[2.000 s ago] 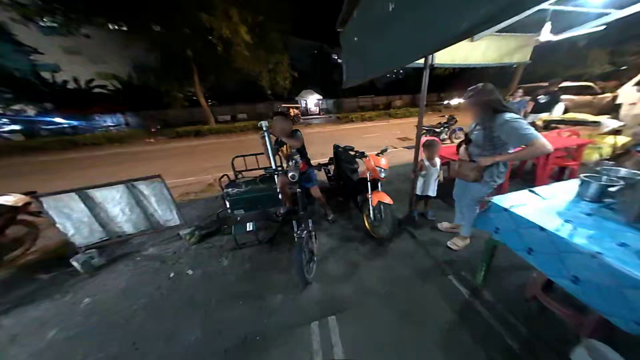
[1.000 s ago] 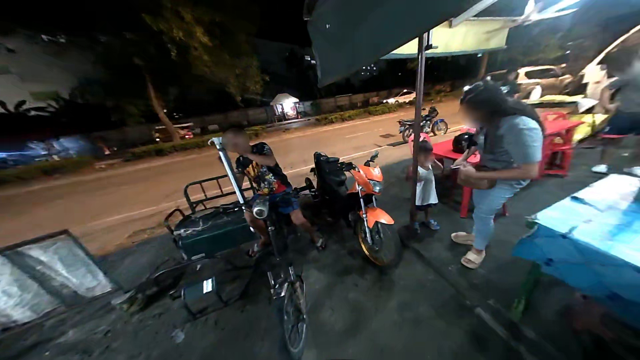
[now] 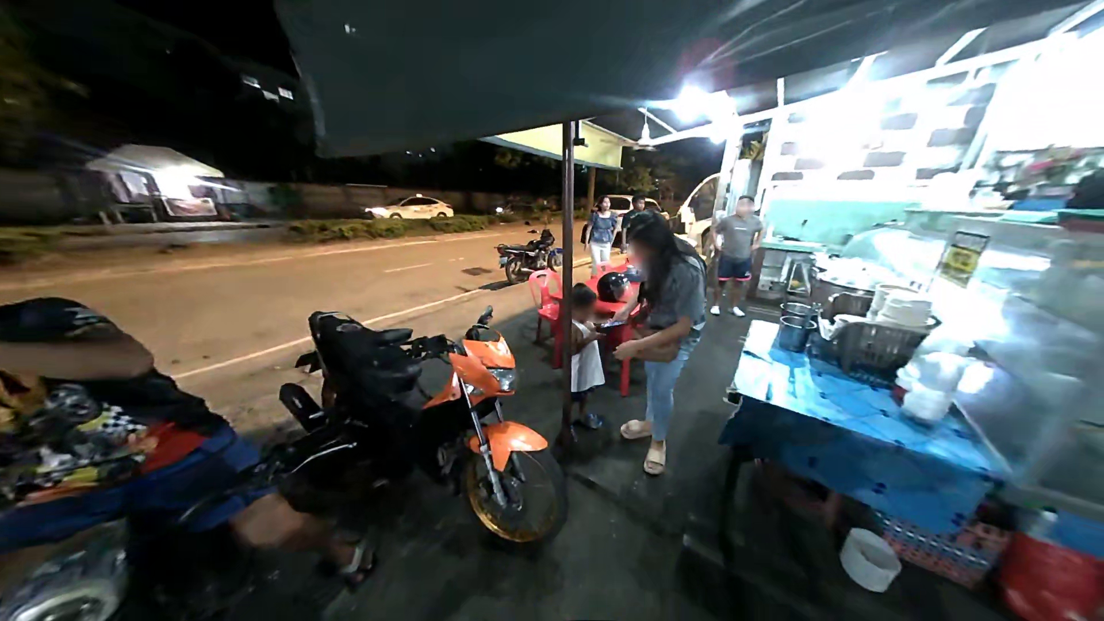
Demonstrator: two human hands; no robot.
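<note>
Neither my left hand nor my right hand shows in the head view. An orange and black motorcycle (image 3: 414, 397) is parked at the centre left. Close by on the left, a person in a patterned shirt (image 3: 95, 440) sits by a vehicle's headlight, cut off by the frame edge. Right of the motorcycle rises a dark metal post (image 3: 567, 285). Beside it a small person in a white garment (image 3: 587, 362) stands facing a person in a grey top and jeans (image 3: 677, 319), whose hands are near the small person's.
A table with a blue cloth (image 3: 862, 440) holds metal pots (image 3: 795, 332) and a basket (image 3: 880, 345); a white bucket (image 3: 869, 559) and a crate (image 3: 940, 548) are below. Red chairs (image 3: 543, 302) and a red table stand behind the post. More people stand farther back. A dark canopy (image 3: 448, 69) hangs overhead.
The view has swung right and come closer to the orange motorcycle. The person in the grey top now leans toward the small person, with arms lower than before.
</note>
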